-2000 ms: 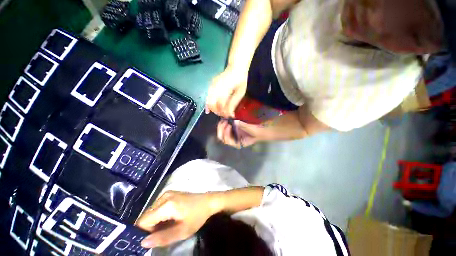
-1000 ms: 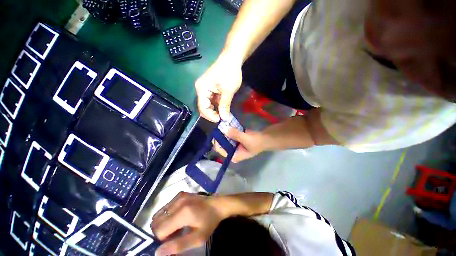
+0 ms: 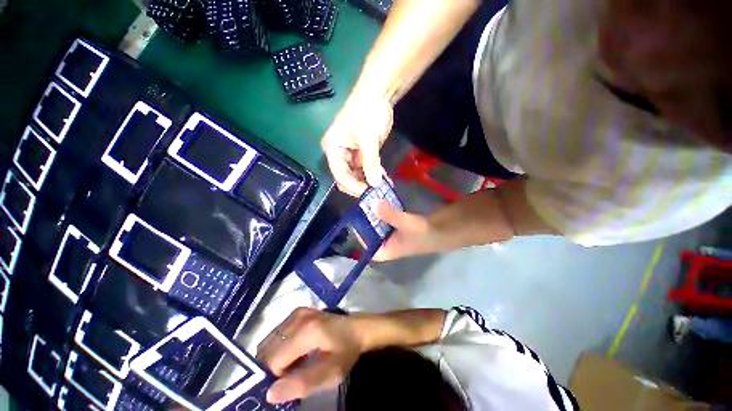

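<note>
My right hand (image 3: 313, 349), with a ring and a striped cuff, is at the bottom centre. Its thumb and fingers pinch the lower end of a white-bordered front housing (image 3: 156, 384). The housing is tilted above the near corner of the black blister tray (image 3: 201, 189); part of its dark key area shows beside my thumb. The bottom edge cuts it off. My left hand is not in view. A housing with a fitted keypad (image 3: 202, 281) lies in the tray, among several housings with open windows.
A coworker at the upper right holds a blue housing (image 3: 321, 286) with a pale keypad (image 3: 379, 207) in both hands. Dark keypad stacks (image 3: 301, 68) lie on the green table (image 3: 217, 84). A red stool (image 3: 706, 281) and a cardboard box (image 3: 618, 385) are on the floor.
The housing in my right hand has lifted and tilted away from the tray's near corner. The coworker now shows the blue housing, extended toward me; two seconds ago only a small dark piece showed.
</note>
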